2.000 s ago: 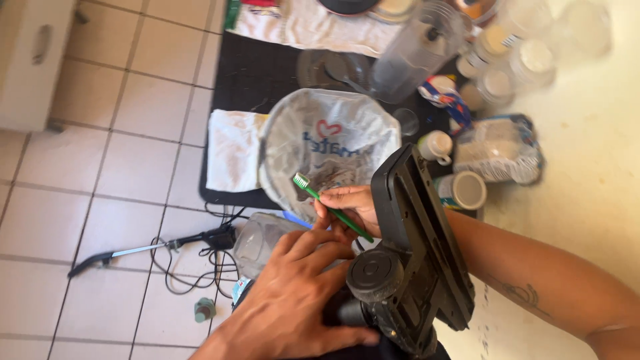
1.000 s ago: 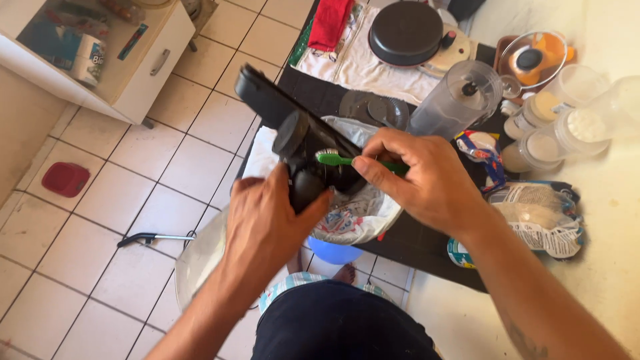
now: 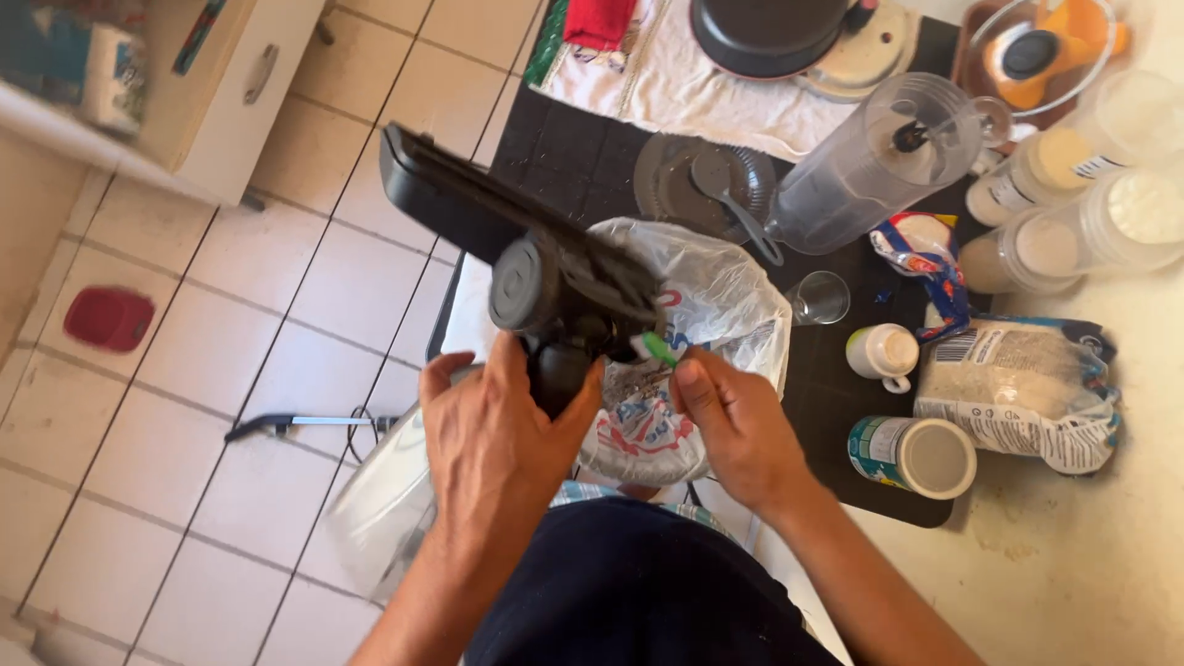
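My left hand [image 3: 495,439] grips the narrow lower end of a black plastic vacuum cleaner head [image 3: 541,264], its long flat part tilted up to the left. A green toothbrush [image 3: 659,350] is pinched between the thumb and fingers of my right hand [image 3: 740,430]; its white bristles meet the underside of the black part near its joint. Beneath both hands is a bin lined with a white plastic bag [image 3: 740,314], with grey dirt inside. Against my left forearm lies a clear plastic container [image 3: 388,509], partly hidden by that arm.
On the dark table [image 3: 564,157] stand a tall clear blender jar [image 3: 860,176], a drinking glass [image 3: 821,298], a white cup [image 3: 881,353], a round can [image 3: 914,455] and a black pan [image 3: 768,32]. A stick-like tool [image 3: 310,422] and a red dish [image 3: 109,318] lie on the tiled floor.
The black part was low on the right two seconds ago, pointing up; it is now tilted left above the bin. The toothbrush has come against its underside.
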